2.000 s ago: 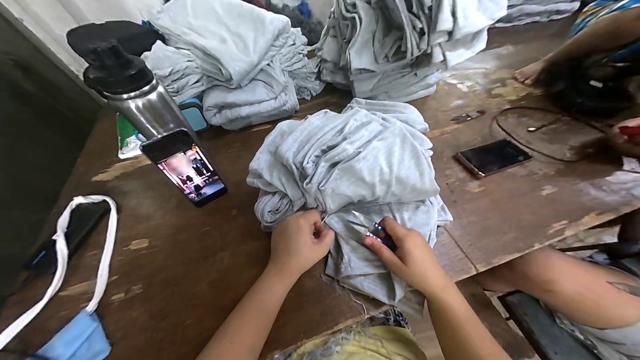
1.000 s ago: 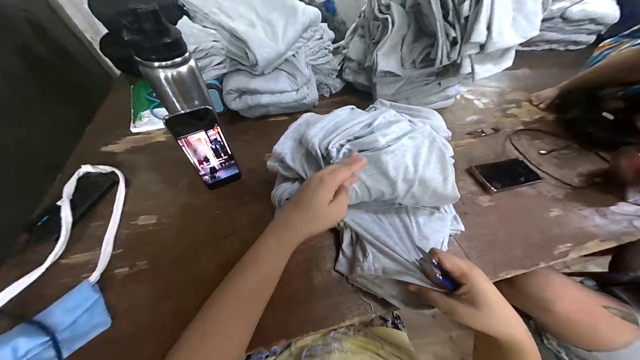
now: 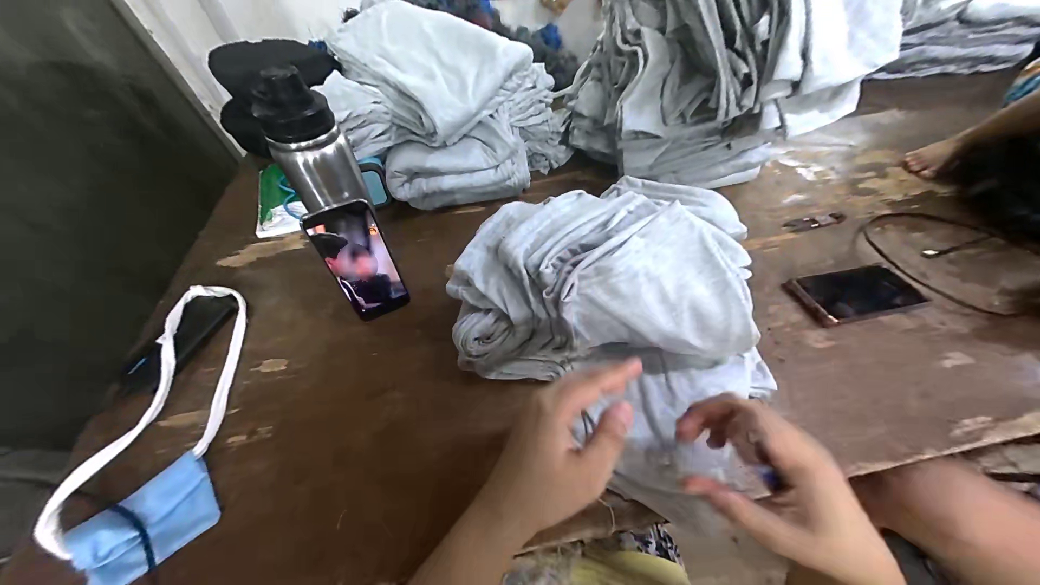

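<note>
A bundle of light grey fabric pieces [image 3: 650, 276] lies folded over on the wooden table, its lower layers spread toward the front edge. My left hand [image 3: 569, 447] is over the near left side of these layers, thumb and fingers apart, nothing seen between them. My right hand [image 3: 772, 479] is at the near right side, fingers curled and blurred, with a small dark and blue tool [image 3: 768, 475] partly hidden in the palm; in the earlier views it looks like small thread snips.
A phone with a lit screen [image 3: 357, 258] leans on a steel bottle [image 3: 321, 171]. Tall fabric stacks [image 3: 455, 89] stand behind. A dark phone [image 3: 857, 294] and a cable [image 3: 881, 244] lie right, near another person's limbs. A blue face mask [image 3: 150, 520] lies left.
My left hand has come down off the top of the bundle toward the near layers. My right hand has turned and moved closer to the left one.
</note>
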